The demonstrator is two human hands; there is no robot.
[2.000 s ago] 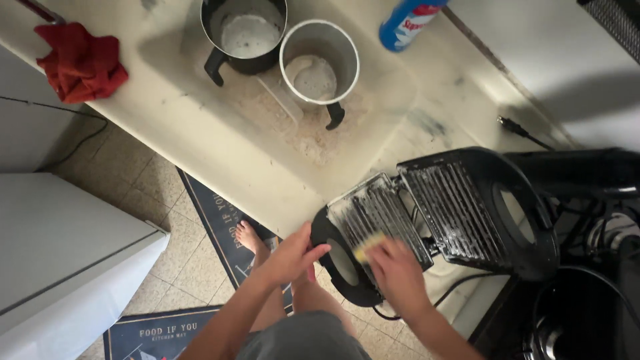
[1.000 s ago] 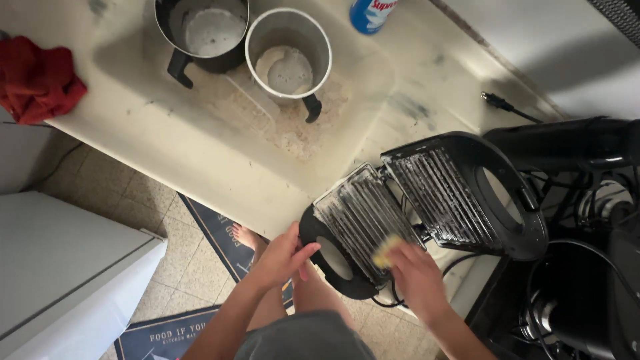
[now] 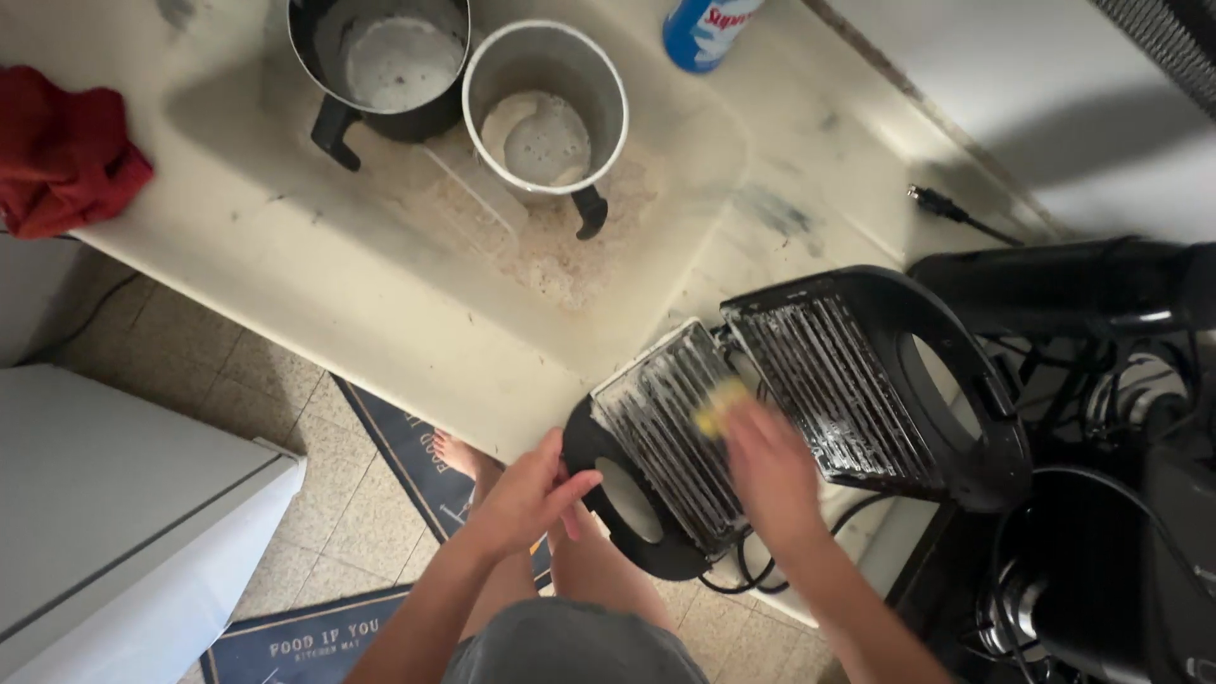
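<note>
A black electric sandwich grill lies opened flat at the sink's right end, its ribbed lower plate [image 3: 665,427] and ribbed upper plate [image 3: 836,389] streaked with whitish foam. My right hand [image 3: 771,461], somewhat blurred, holds a small yellow sponge [image 3: 722,407] against the plate nearer the basin, close to the hinge. At that plate's outer edge my left hand [image 3: 532,494] grips the rim of the black handle [image 3: 627,499], thumb over it. The grill's black cord loops below, partly hidden by my right forearm.
Two handled metal pots [image 3: 404,62] [image 3: 546,114] stand in the pale sink basin [image 3: 380,228]. A blue bottle [image 3: 698,38] and a plug [image 3: 936,204] lie behind. A red cloth [image 3: 66,152] hangs at left; a black stove [image 3: 1073,560] is at right.
My right hand with the sponge has moved up the ribbed plate toward the hinge since one second ago. My left hand stays at the grill's handle.
</note>
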